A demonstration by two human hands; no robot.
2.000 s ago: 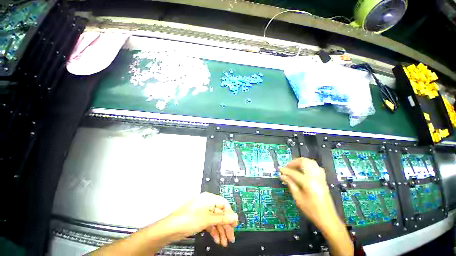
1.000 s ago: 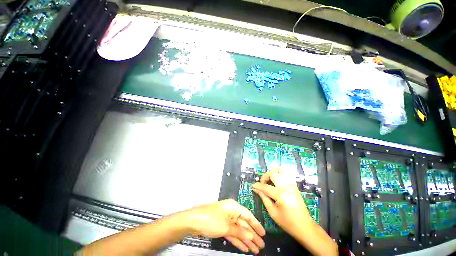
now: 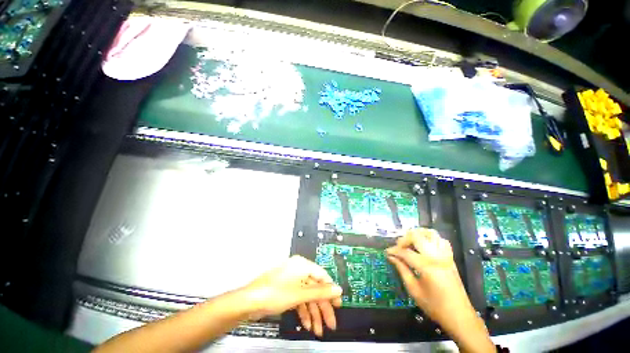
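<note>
A black carrier frame (image 3: 307,238) on the line holds green circuit boards in two rows, an upper board (image 3: 366,209) and a lower board (image 3: 366,276). My left hand (image 3: 300,293) is half-curled, palm partly up, over the frame's lower left side; small specks show at the palm, too small to name. My right hand (image 3: 430,265) is over the lower board's upper right part, thumb and index fingertips together. Whether they pinch a part cannot be seen. Behind lie a pile of whitish components (image 3: 245,93) and a smaller pile of blue components (image 3: 347,98).
More black frames with boards (image 3: 514,283) stand at right. A clear bag with blue contents (image 3: 476,117), a black-handled tool (image 3: 554,134) and a bin of yellow components (image 3: 601,114) lie behind. A dark pallet stack (image 3: 41,158) and a pink-white item (image 3: 145,47) are at left.
My right hand has moved from the left part of the lower board to its upper right part. My left hand's fingers have curled in more. The camera view has shifted.
</note>
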